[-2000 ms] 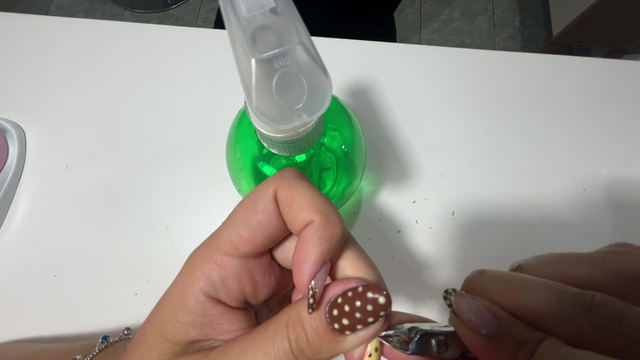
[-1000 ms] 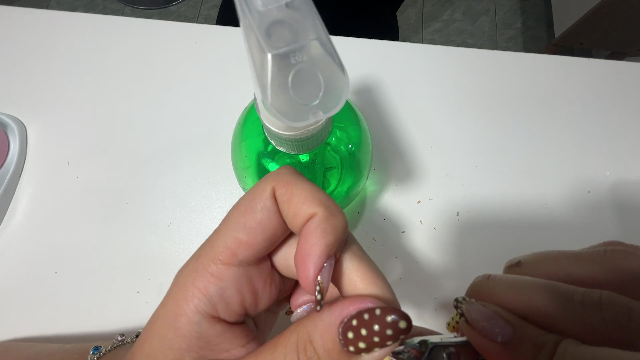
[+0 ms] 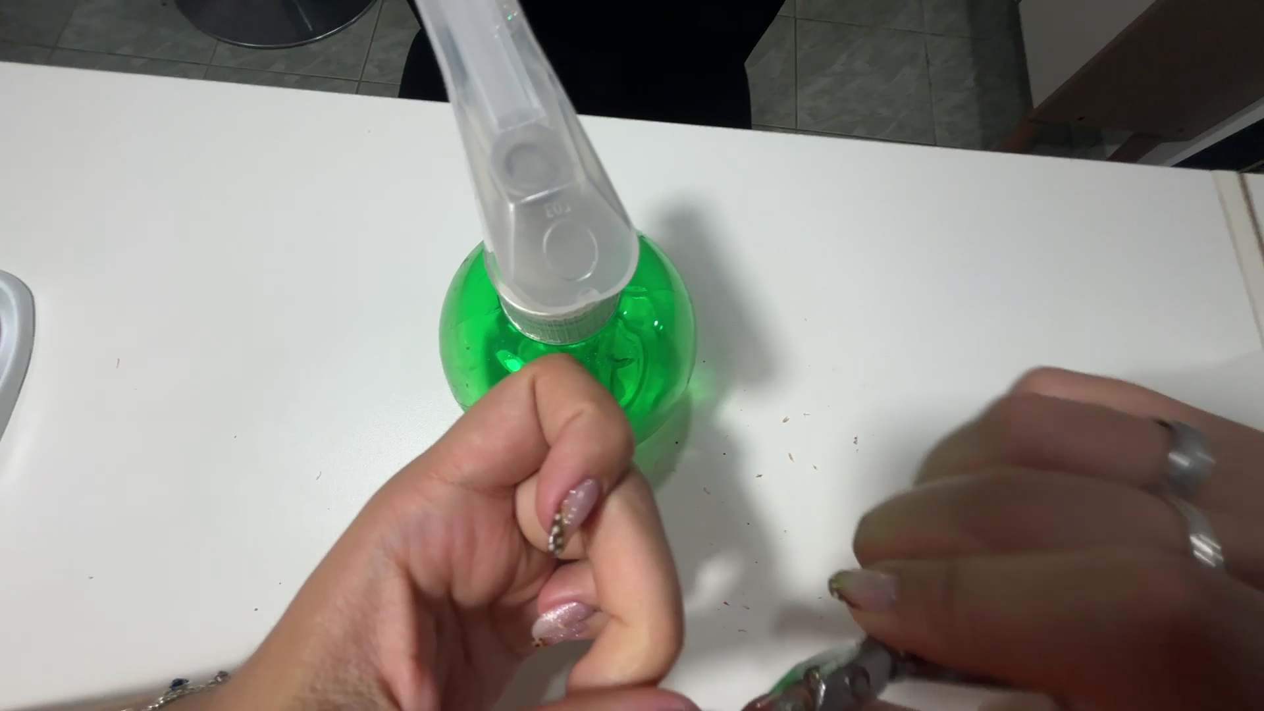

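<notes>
My right hand (image 3: pixel 1066 553), with rings, is closed around metal nippers (image 3: pixel 849 676) at the bottom right edge; their tips are partly cut off by the frame. My left hand (image 3: pixel 533 553) is at the lower middle with its fingers curled inward, showing glittery decorated nails. Its thumb is mostly below the frame, so whether it holds anything is hidden. Just beyond the left hand stands a round spray bottle of green liquid (image 3: pixel 662 326) with a clear plastic trigger head (image 3: pixel 563 237).
Small bits of debris (image 3: pixel 790 456) lie on the white table (image 3: pixel 247 247) between the hands. A pale rounded object (image 3: pixel 15 336) shows at the left edge. Past the far table edge are a tiled floor (image 3: pixel 859 79), a dark round base (image 3: pixel 276 15) and something black (image 3: pixel 602 59).
My right hand and the nippers have moved away from the left thumb. The polka-dotted thumbnail seen earlier has dropped out of view.
</notes>
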